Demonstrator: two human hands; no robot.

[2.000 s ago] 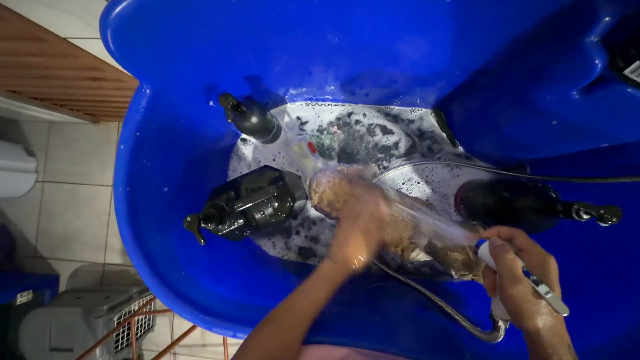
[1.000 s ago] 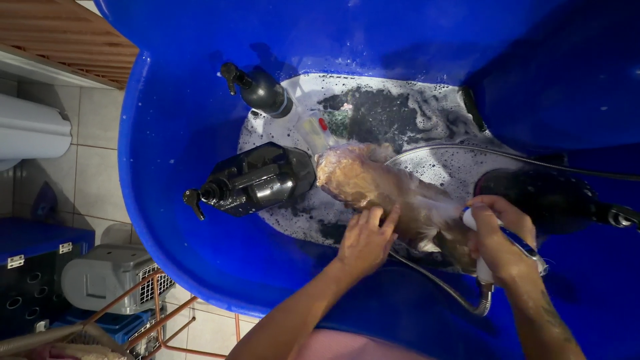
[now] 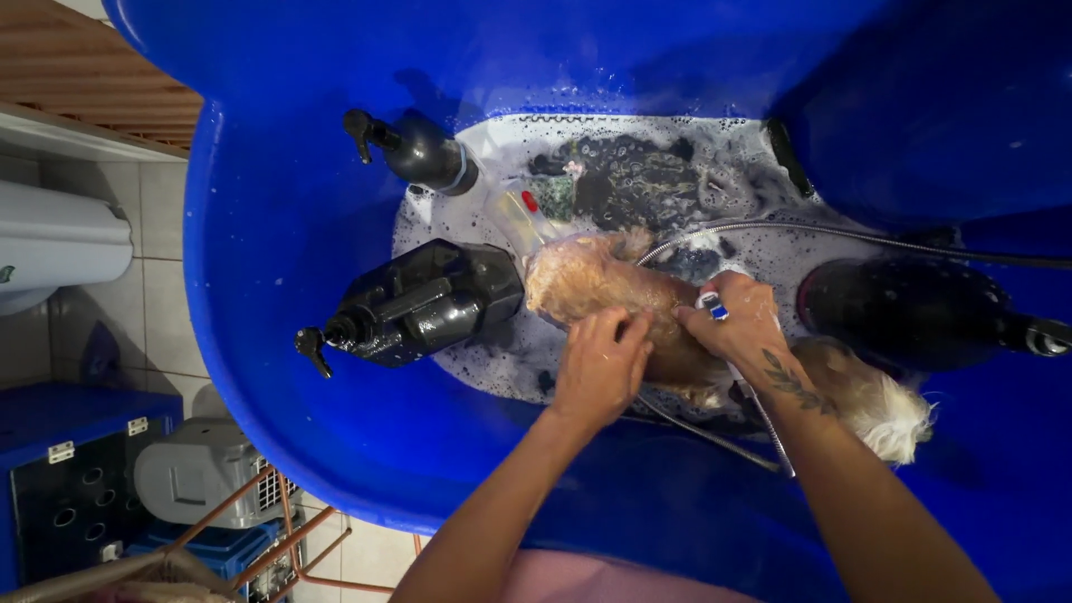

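A wet, tan small dog with a pale, fluffy head stands in soapy water inside a blue plastic tub. My left hand rests on the dog's flank, fingers bent against the fur, holding no object. My right hand is closed around a white shower handle beside the dog's back; most of the handle is hidden by the hand. A metal shower hose passes behind the dog, and a length of it hangs below my right hand. The dog's legs are mostly hidden.
Black pump bottles lie at the left, upper left and right. A clear container with a red mark is in the suds. Outside the tub are a grey pet carrier, a blue cabinet and a copper-coloured metal frame.
The dog's pale head now shows at the right, past my right forearm. My right hand has moved left onto the dog's back with the shower handle. The water spray seen two seconds ago no longer shows.
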